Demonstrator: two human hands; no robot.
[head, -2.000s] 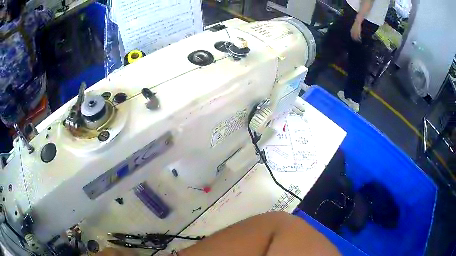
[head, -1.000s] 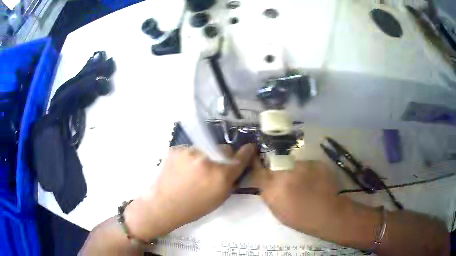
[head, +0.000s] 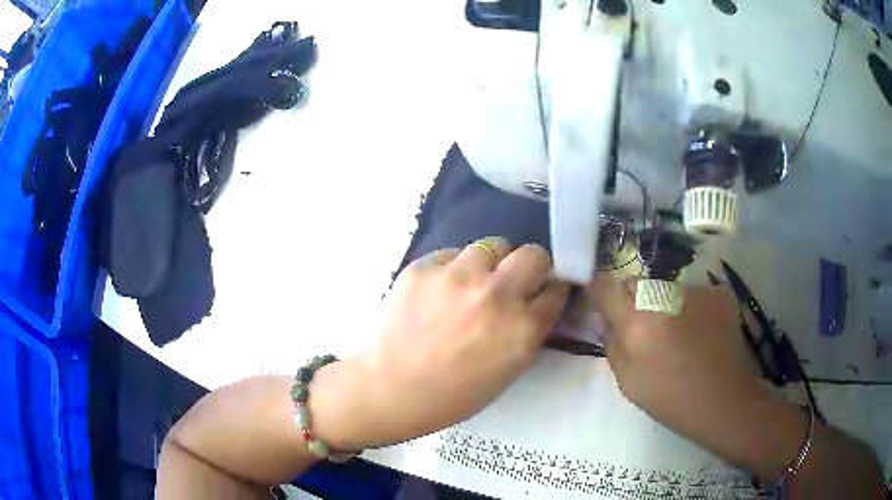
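Observation:
A dark fabric panel lies flat under the head of the white sewing machine, with a fuzzy left edge. My left hand is on its front part, fingers bent near the needle area. My right hand is just right of it, partly behind a cream ribbed knob, its fingertips at the work. A short dark strip shows between my hands. The needle and presser foot are hidden behind the long pale guard and my fingers.
Black panels and looped black strips lie at the left. Blue bins stand beyond them, one holding black strips. Black snips on a cord and a purple piece lie at the right. A printed ruler runs along the front edge.
The view has swung from the machine's right side to the needle area. Since one second ago, more of the panel shows left of the guard. Both hands remain at the work.

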